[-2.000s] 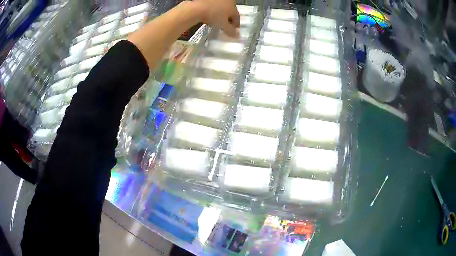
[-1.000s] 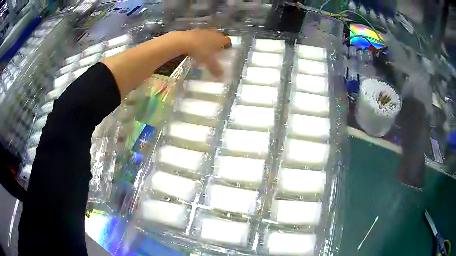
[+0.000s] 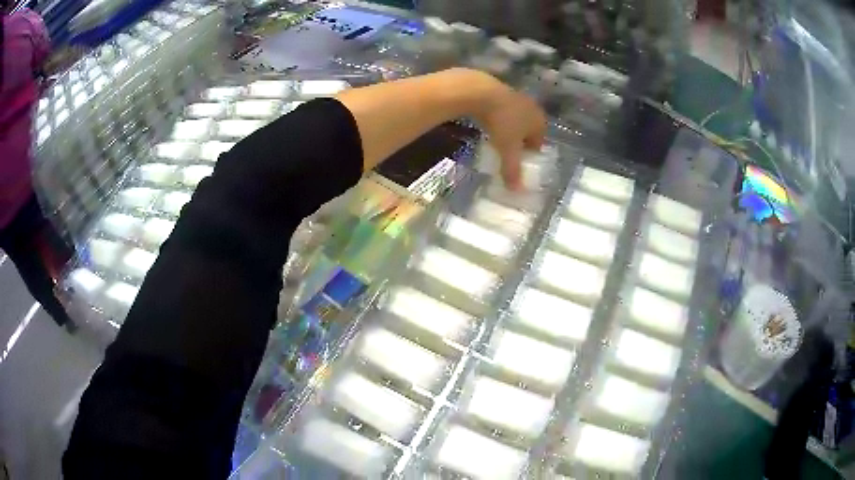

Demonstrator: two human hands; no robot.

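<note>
A large clear blister tray point(image 3: 603, 289) lies in front of me, with three columns of pockets holding white plastic housings point(image 3: 551, 313). My left arm, in a black sleeve, reaches in from the lower left. My left hand point(image 3: 514, 122) is over the far end of the tray's left column, fingers pointing down at the housings there. The hand is slightly blurred, and I cannot tell whether the fingers grip a housing. My right hand is out of the picture.
Another tray of housings point(image 3: 155, 201) lies to the left. A round white swab tub point(image 3: 760, 337) stands at the right, near the green mat point(image 3: 738, 424). A shiny printed sheet point(image 3: 361, 246) lies between the trays. A person in magenta point(image 3: 21, 122) is at the left edge.
The view has shifted and turned, showing more of the left tray and a person at the left edge. The scissors and swab have left the view. My left hand stays over the left column's far end.
</note>
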